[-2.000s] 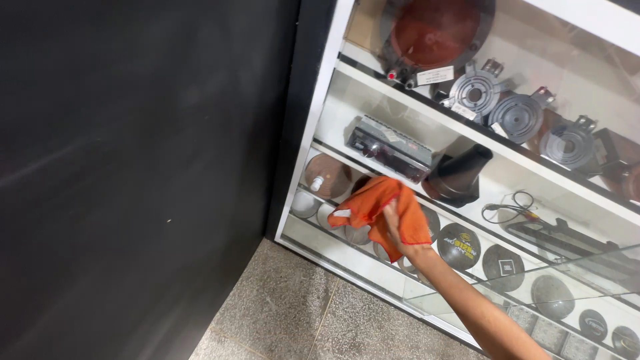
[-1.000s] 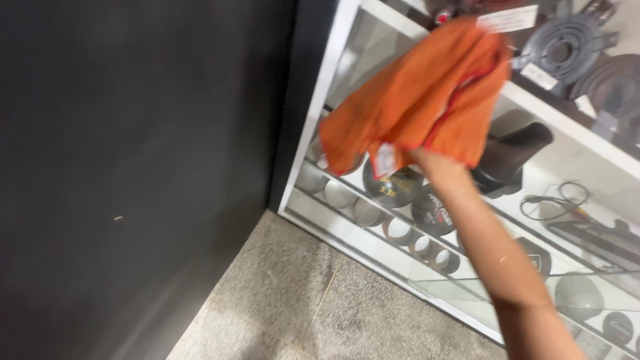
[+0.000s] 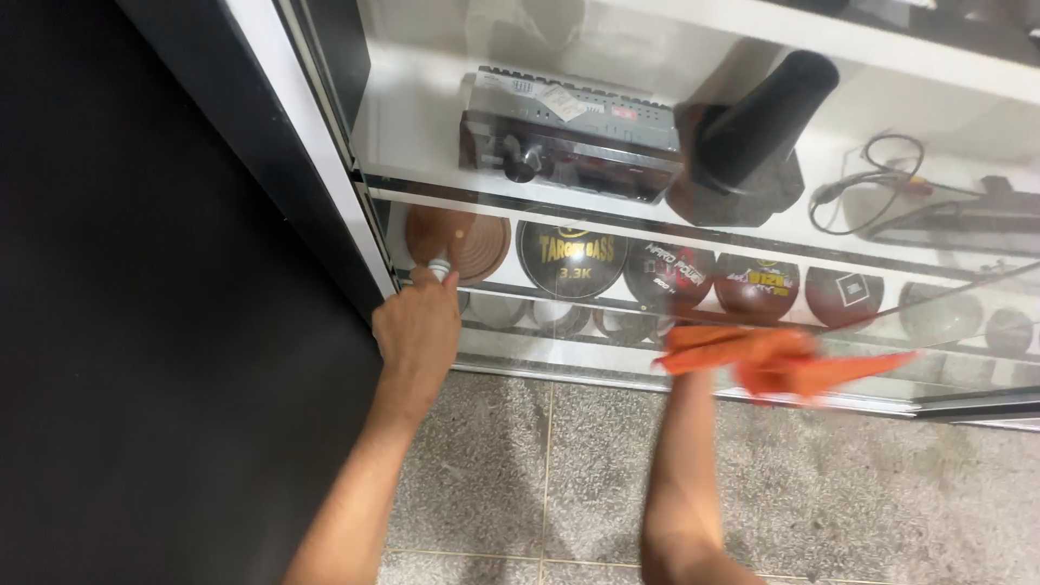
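Note:
My left hand [image 3: 418, 321] is closed around a small white knob or cap [image 3: 439, 266] at the left part of the glass front, with a round brown disc [image 3: 487, 248] behind it. Against the lower glass, my right hand [image 3: 691, 357] is mostly covered by an orange cloth [image 3: 747, 349], which is bunched up and blurred, its loose end spread to the right. The fingers of that hand are hidden. Behind the glass pane [image 3: 561, 349] of the white display cabinet stand round speaker dust caps [image 3: 573, 260] in a row.
On the shelf above lie a car stereo unit [image 3: 569, 138], a black horn-shaped part [image 3: 764, 122] and a coiled cable [image 3: 869, 187]. A dark panel [image 3: 162, 325] borders the cabinet on the left. Speckled floor tiles [image 3: 487, 455] lie below the bottom frame.
My left hand has come into view, at the white knob. The orange cloth, earlier spread over the middle and upper glass, is now bunched low on the right with my right hand. The view is closer.

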